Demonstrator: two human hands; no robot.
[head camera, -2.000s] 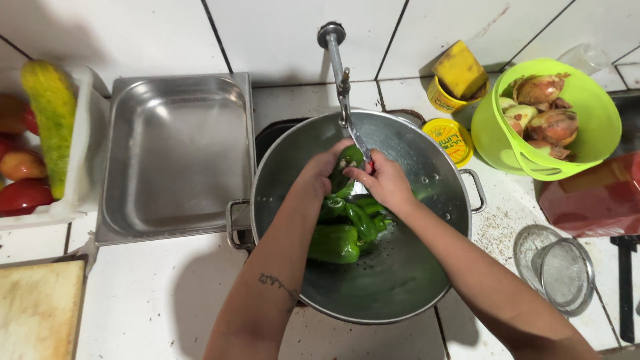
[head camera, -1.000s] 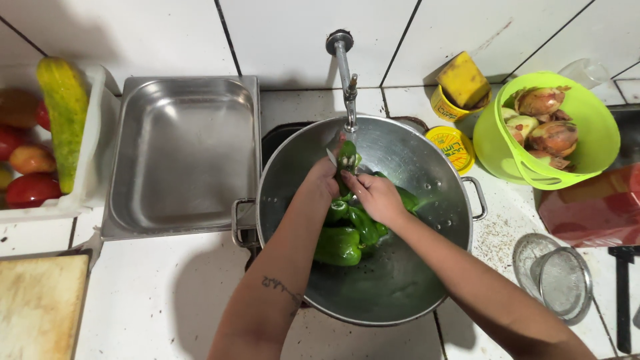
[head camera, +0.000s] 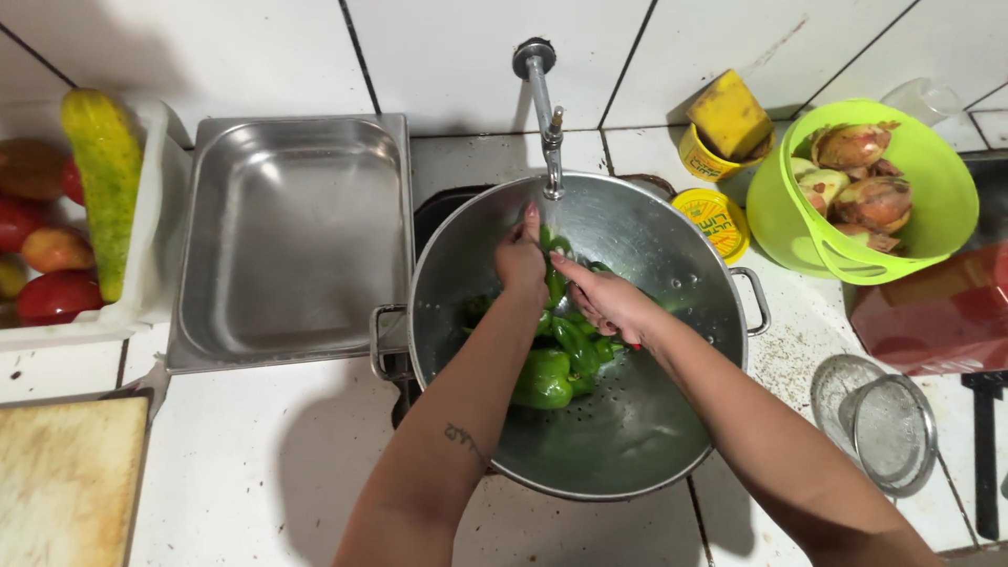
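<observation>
Under the running metal faucet, my left hand holds a green bell pepper over a large metal colander. My right hand is at the pepper's right side, its index finger extended against it and the other fingers curled. Something small and red shows below those curled fingers; what it belongs to is hidden. More green peppers lie wet in the colander beneath both hands.
Left of the colander are a steel pan, a white bin of vegetables and a cutting board. At right are a sponge in a yellow tub, a yellow lid, a green basket of onions and strainers.
My right hand has turned, its index finger now extended along the pepper. Both hands stay beneath the faucet over the colander.
</observation>
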